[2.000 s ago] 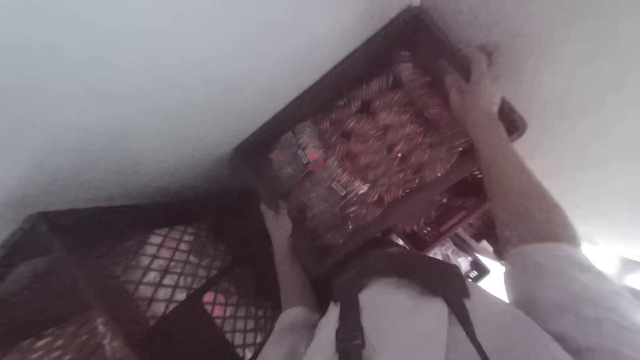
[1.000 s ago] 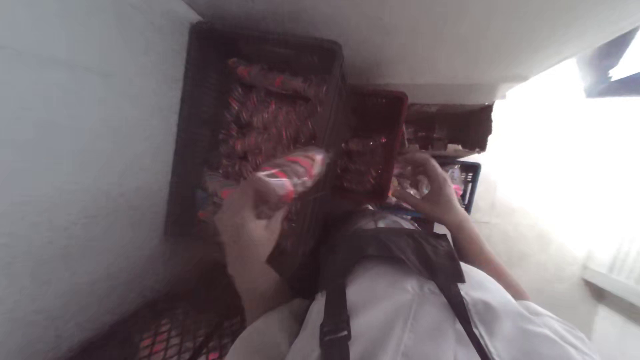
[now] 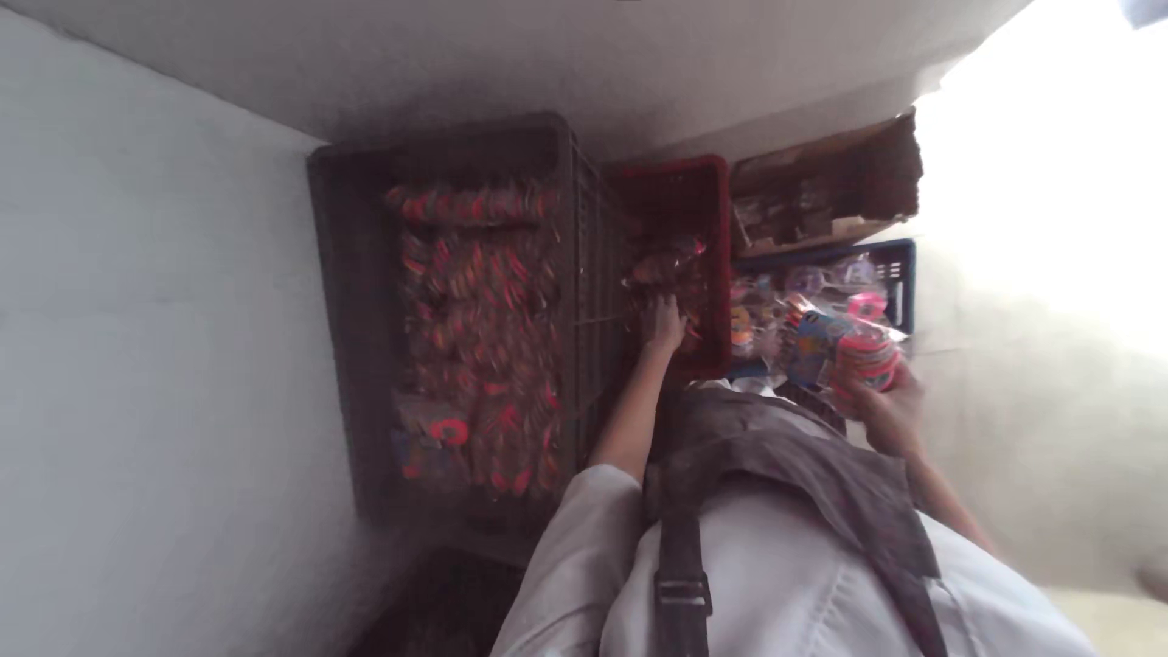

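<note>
My right hand [image 3: 883, 401] grips a clear plastic packet [image 3: 835, 351] with a blue printed part and a stack of pink round pieces, above the right end of a blue crate [image 3: 903, 301]. My left hand [image 3: 664, 327] reaches down into a red plastic crate [image 3: 718, 274], at wrapped packets [image 3: 662, 266] there; blur and shadow hide whether its fingers close on one. Left of it stands a tall dark plastic crate [image 3: 570, 274] with many wrapped packets in red, orange and pink [image 3: 484, 319] inside.
Behind the blue crate sits an open brown cardboard box [image 3: 821, 196]. White walls [image 3: 155, 319] rise at the left and behind the crates. A dark crate [image 3: 447, 602] is low at the bottom. My dark apron [image 3: 776, 447] is close to the crates.
My left hand has moved from the dark crate, where it held a striped packet, into the red crate. The right hand has moved right and now holds a packet. The view has shifted.
</note>
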